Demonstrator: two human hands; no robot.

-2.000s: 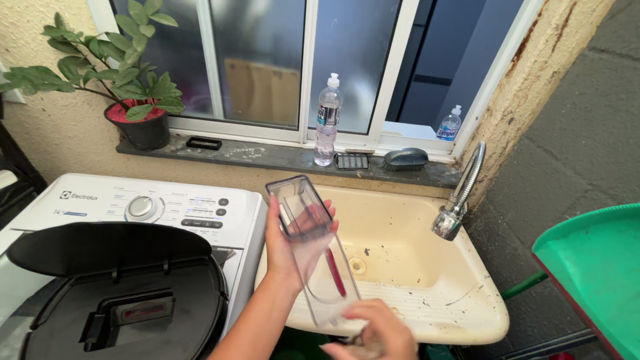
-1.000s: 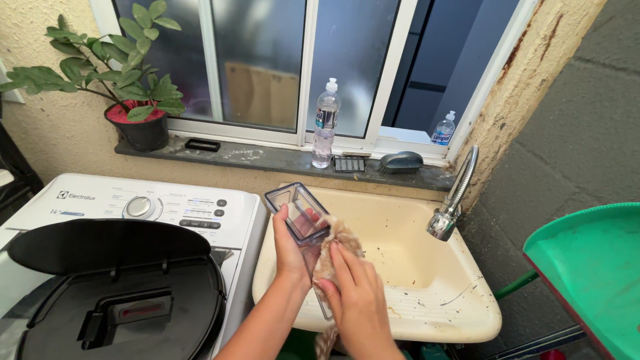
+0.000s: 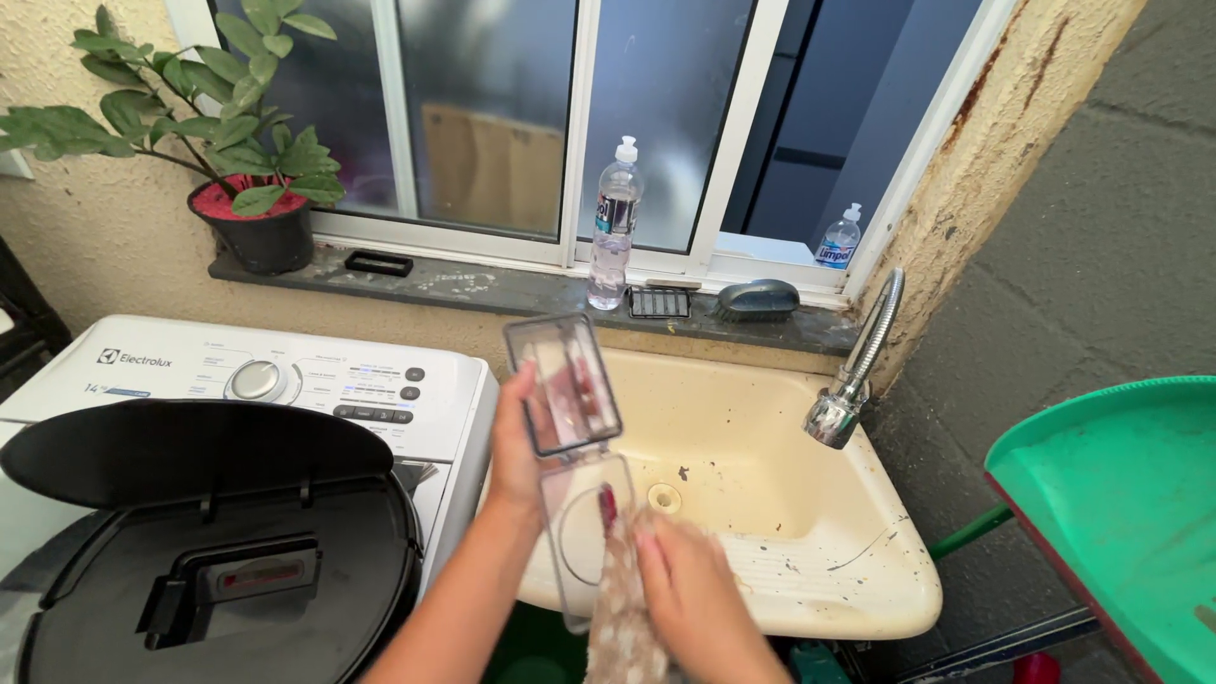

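Observation:
My left hand (image 3: 518, 442) holds a clear plastic case (image 3: 587, 532) by its upper part, in front of the left side of the cream sink (image 3: 760, 446). The case is hinged open, with a dark-rimmed box part above and a flat clear part below, which bears a red mark and a curved line. My right hand (image 3: 689, 579) grips a mottled beige cloth (image 3: 624, 608) at the lower part of the case. The cloth hangs down beside it; whether it presses on the plastic is blurred.
A white Electrolux washing machine (image 3: 456, 380) with a raised black lid (image 3: 199, 451) stands left. On the sill are a potted plant (image 3: 256, 228), a detergent bottle (image 3: 613, 228), a soap dish (image 3: 659, 302) and a brush (image 3: 757, 300). A chrome faucet (image 3: 836, 408) and green dustpan (image 3: 1111, 494) are right.
The cloth, held over the middle of the case one second ago, is now at its lower part. My right hand has moved down with it, uncovering the clear lower part.

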